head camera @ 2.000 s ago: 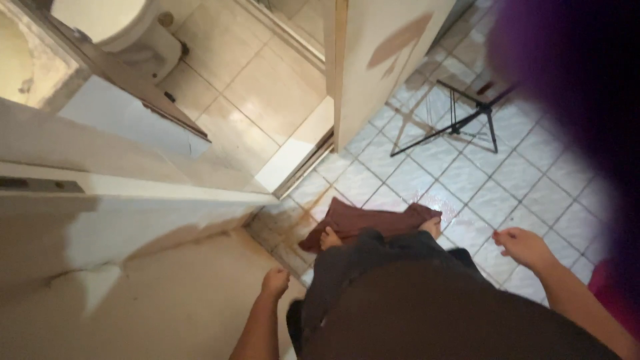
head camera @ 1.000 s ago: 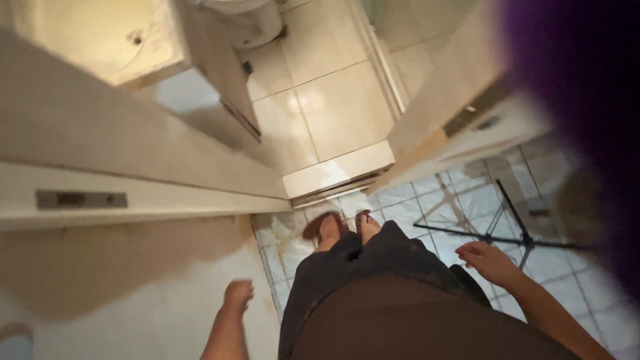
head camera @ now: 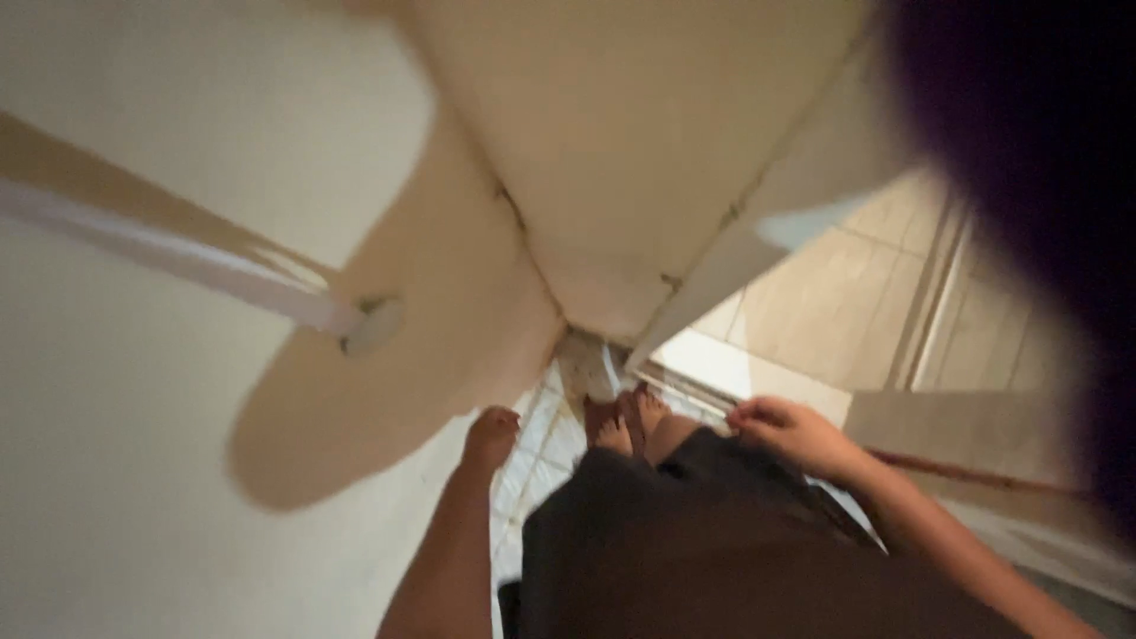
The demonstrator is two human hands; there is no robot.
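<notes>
My left hand [head camera: 491, 437] hangs beside the pale wall, its fingers curled with nothing seen in them. On the right, my right hand [head camera: 781, 430] is held near the hip of my dark shorts [head camera: 612, 506], fingers bent and apparently holding nothing. Between the hands, my bare feet [head camera: 632, 422] stand on a brown-red cloth [head camera: 599, 417] on the tiled floor. The cloth is partly hidden by the feet and shorts.
A white pipe or rail [head camera: 177, 248] meets the wall at left. A wall corner [head camera: 564, 324] lies ahead of my feet. To the right are a white doorway sill [head camera: 737, 364] and beige floor tiles [head camera: 834, 284] beyond. A dark purple blur covers the upper right.
The view has swung left to the wall corner. The cloth, spread wide two seconds ago, now shows only around my feet. The black folding stand and the toilet have gone out of view.
</notes>
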